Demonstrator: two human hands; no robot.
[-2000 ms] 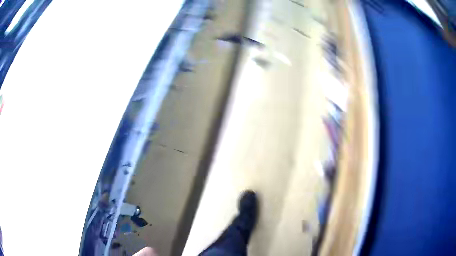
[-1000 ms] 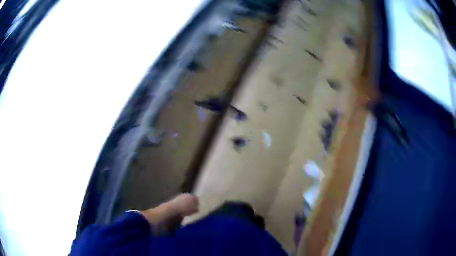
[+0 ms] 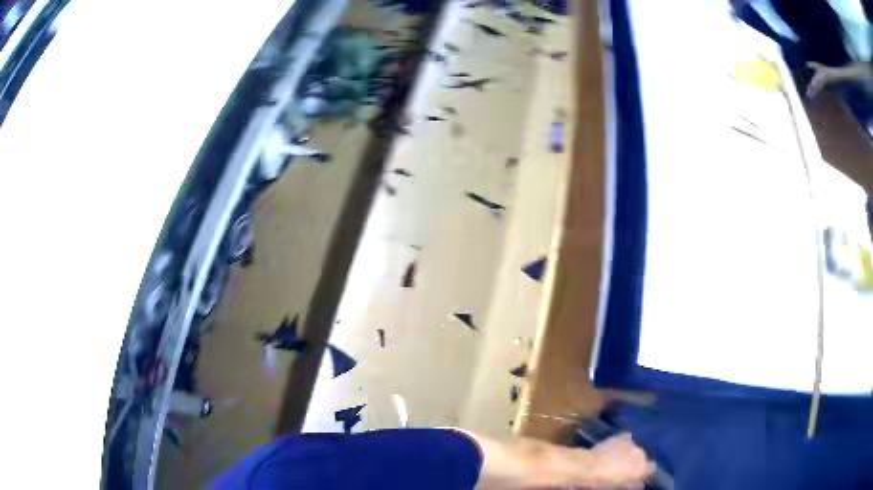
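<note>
My left hand (image 3: 617, 464), at the end of a blue sleeve, reaches across the bottom of the view to the table's near edge. Its fingers look curled around a dark grey object (image 3: 592, 429), blurred and partly hidden by the hand, at the corner of the navy cloth (image 3: 747, 435). A large white sheet (image 3: 732, 239) lies on the navy cloth, leaving a navy border. A thin yellow-tan stick (image 3: 817, 373) lies lengthwise over the sheet and onto the navy cloth. My right hand is out of the picture.
A brown wooden table edge (image 3: 565, 287) runs along the aisle. Dark scraps (image 3: 340, 361) litter the pale floor (image 3: 421, 249). A white-topped table (image 3: 115, 191) stands left, with things stored below. Another person's hand (image 3: 838, 75) shows at the upper right.
My left hand has moved from over the aisle rightward to the table edge and onto the dark grey object. The view has moved along the table; more white sheet shows.
</note>
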